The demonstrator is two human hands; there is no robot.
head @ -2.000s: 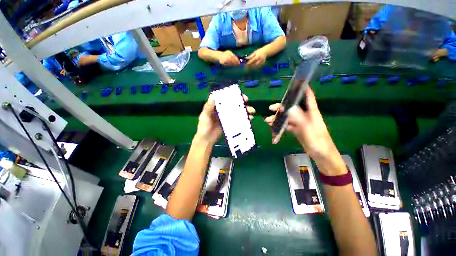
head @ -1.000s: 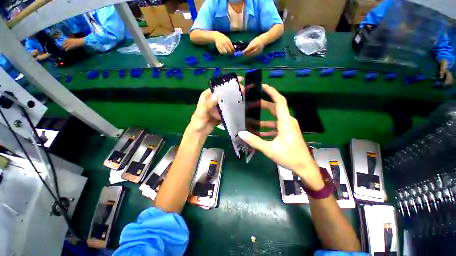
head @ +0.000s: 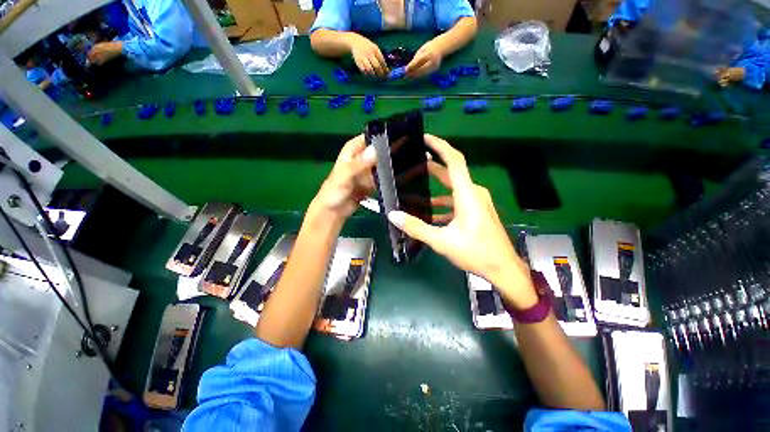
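Note:
A display module (head: 410, 181) is held upright over the near edge of the green belt, its glossy black face turned to the right. A silver-white face shows as a narrow strip along its left side; I cannot tell whether this is a second module against it. My left hand (head: 348, 179), bare, grips the left side. My right hand (head: 460, 215), bare with a dark red wristband, holds the right side, thumb on the lower front edge. Stacks of silver-backed modules lie left (head: 344, 287) and right (head: 559, 283) on the bench.
A dark module (head: 535, 186) lies on the green belt (head: 279, 181). Ribbed clear trays (head: 718, 278) stand at the right edge. A white frame post (head: 105, 143) and white machine (head: 55, 337) are at left. Small blue parts line the far bench, where people in blue sit.
The white-faced module in my left hand has turned edge-on, and the black piece in my right hand has closed up against it. A dark module on the belt has shifted right.

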